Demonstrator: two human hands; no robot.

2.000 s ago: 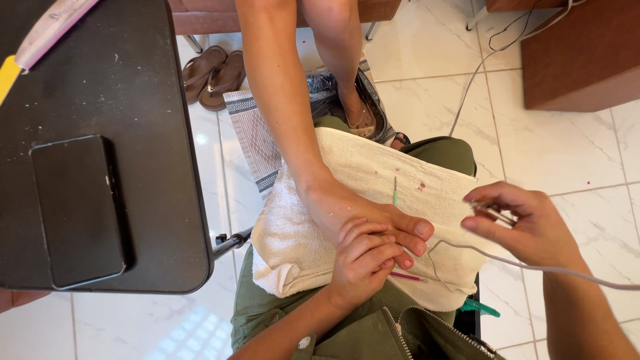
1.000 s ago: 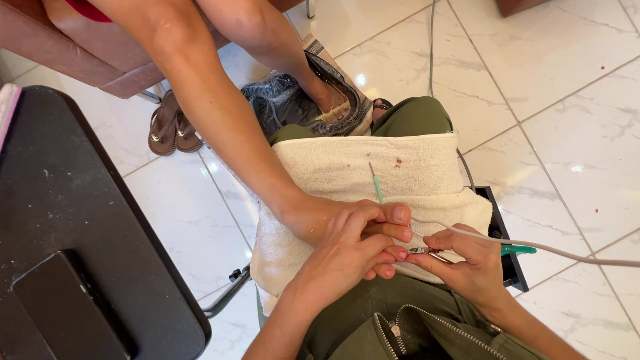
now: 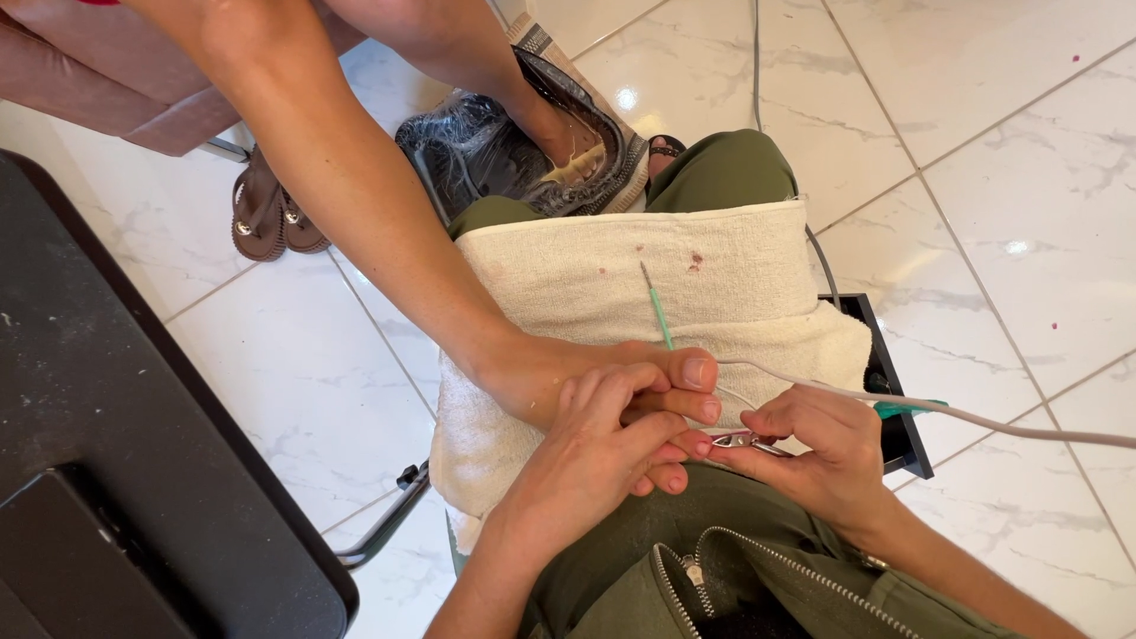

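Note:
Another person's foot (image 3: 541, 373) rests on a cream towel (image 3: 550, 266) laid over my lap. My left hand (image 3: 595, 444) is closed around its toes, fingers between and over them. In my right hand (image 3: 816, 444) are metal cuticle nippers (image 3: 735, 440), their jaws at the tip of a middle toe. A thin tool with a green handle (image 3: 659, 318) lies on the towel above the big toe, its lower end hidden behind the toe. The towel has small reddish spots.
A black table (image 3: 177, 417) with a dark flat device (image 3: 71, 550) stands at left. The person's other foot is in a plastic-lined black basin (image 3: 461, 151). Brown sandals (image 3: 260, 213) are on the tiles. A black drawer (image 3: 905, 435) sits at right; a grey cable (image 3: 994, 426) crosses before it.
My right hand, apart from the toes two seconds ago, has come to them with the nippers. My left hand stays on the foot. The view has shifted.

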